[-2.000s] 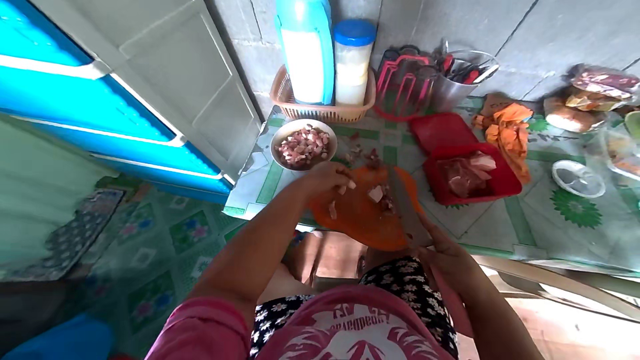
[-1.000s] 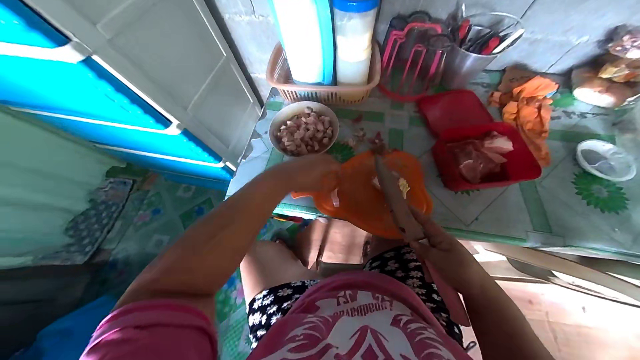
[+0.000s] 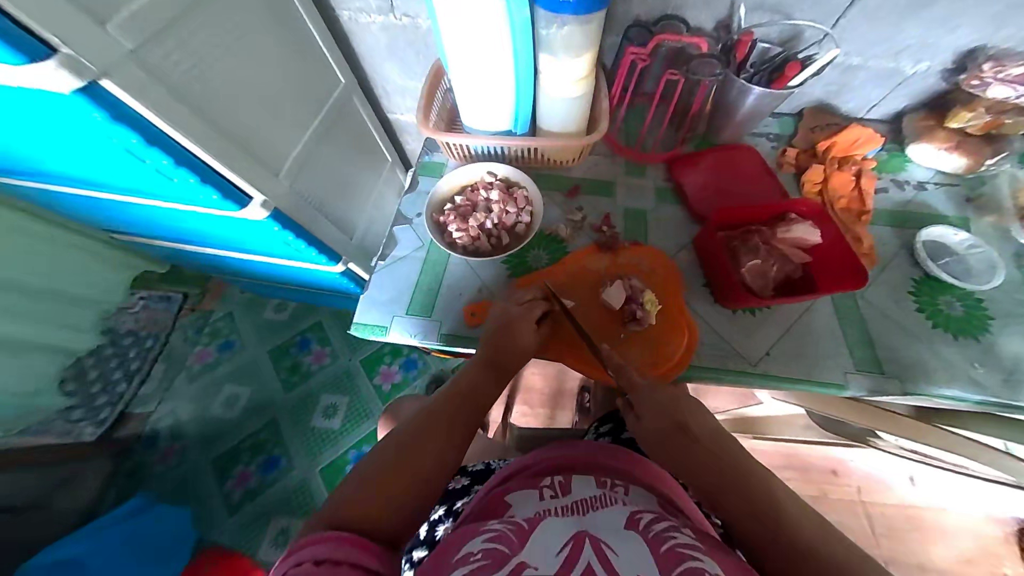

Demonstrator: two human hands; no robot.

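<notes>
My right hand [image 3: 644,396] is closed on the handle of a kitchen knife [image 3: 578,326], its blade slanting up and left over an orange plastic cutting board [image 3: 656,348]. At the board's left side my left hand [image 3: 514,326] has its fingers bent beside the blade tip; a small pale piece shows by them, and whether they grip it is unclear. Chopped meat with a yellowish bit [image 3: 632,302] lies in a small pile right of the blade. A white bowl [image 3: 485,254] of diced meat stands behind my left hand. Larger raw meat [image 3: 768,254] lies in a red plastic container [image 3: 788,298].
Behind the board stand a tan plastic basket [image 3: 512,150] with tall containers, a pink glass rack [image 3: 660,96] and a metal utensil bucket [image 3: 744,100]. To the right are a red lid [image 3: 726,180], an orange plastic bag [image 3: 848,172] and a round white lid [image 3: 958,258]. Meat scraps [image 3: 606,230] touch the board's back edge.
The knife has swung from the board's right side to its left, beside my left hand. My left hand has come nearer to me than one second ago. The small meat pile is now uncovered.
</notes>
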